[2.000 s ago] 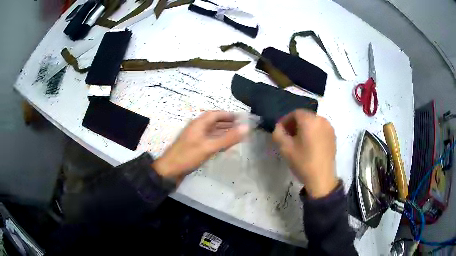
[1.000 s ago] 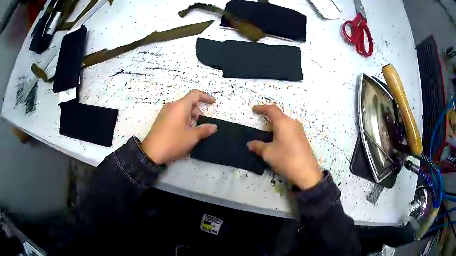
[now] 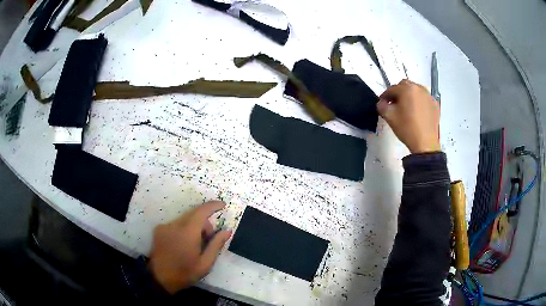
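Observation:
A small dark-green pocket piece (image 3: 279, 244) lies flat near the table's front edge. My left hand (image 3: 190, 246) rests just left of it, fingers apart, holding nothing. My right hand (image 3: 413, 113) reaches to the right end of the stacked cut pieces (image 3: 326, 89), thumb and finger pinched at the top layer's corner. An olive strip (image 3: 311, 101) lies across the stack. The shaped cut pieces (image 3: 317, 146) lie flat just in front of the stack.
Finished pieces (image 3: 96, 185) and a long black bundle (image 3: 78, 83) lie left. An olive strip (image 3: 185, 89) crosses the table. A tied bundle (image 3: 263, 24) is at the back. The iron's wooden handle (image 3: 460, 227) and scissor blade (image 3: 435, 75) show right, partly behind my right arm.
Both hands have left the pocket piece, which stays flat near the edge. My right hand has moved far and right to the stack. My left hand has shifted left. The camera view has shifted.

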